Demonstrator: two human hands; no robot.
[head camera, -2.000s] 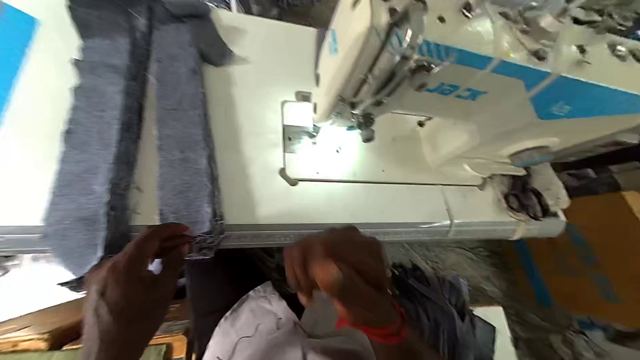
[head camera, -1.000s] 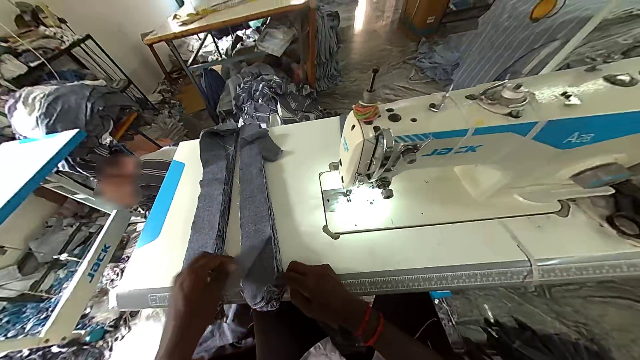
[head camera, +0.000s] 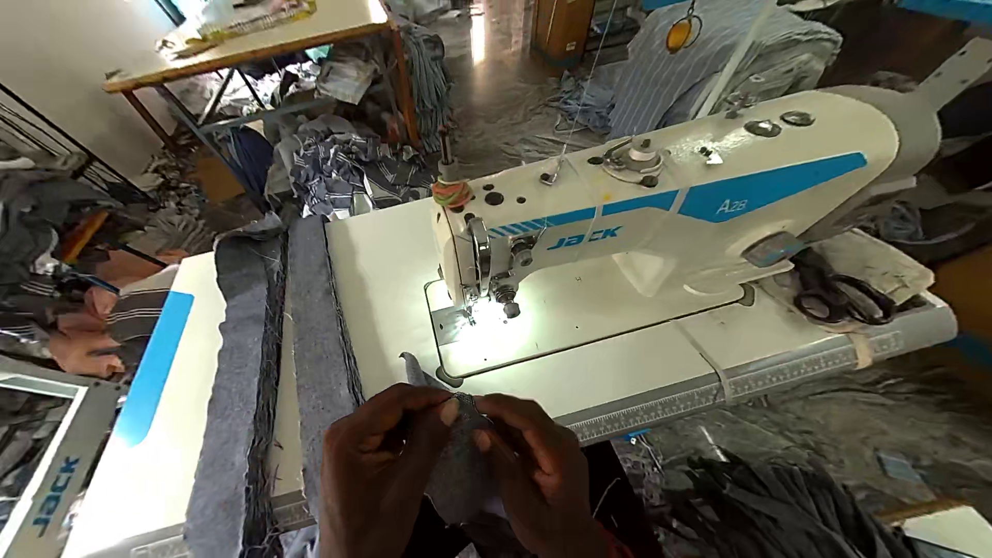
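Observation:
My left hand (head camera: 387, 457) and my right hand (head camera: 535, 465) pinch the upper edge of a grey fabric piece (head camera: 459, 473) between thumbs and fingers, close together over the front edge of the machine table. A narrow end of the fabric points up and left past my left fingers. Just beyond my hands is the lit needle area of a white and blue Jack sewing machine (head camera: 666, 194). To the left, two long stacks of grey fabric strips, an outer stack (head camera: 236, 349) and an inner stack (head camera: 318, 325), lie side by side on the table, the inner one partly behind my left hand.
Black-handled scissors (head camera: 845, 298) lie at the table's right end. A measuring tape (head camera: 643, 415) runs along the front edge. Dark cloth strips (head camera: 790, 504) are heaped at lower right. Behind stands a wooden-edged table (head camera: 256, 43) with fabric heaped beneath it.
My hands have moved from the strip stacks to a place in front of the needle area and now hold a grey piece together. The view has shifted.

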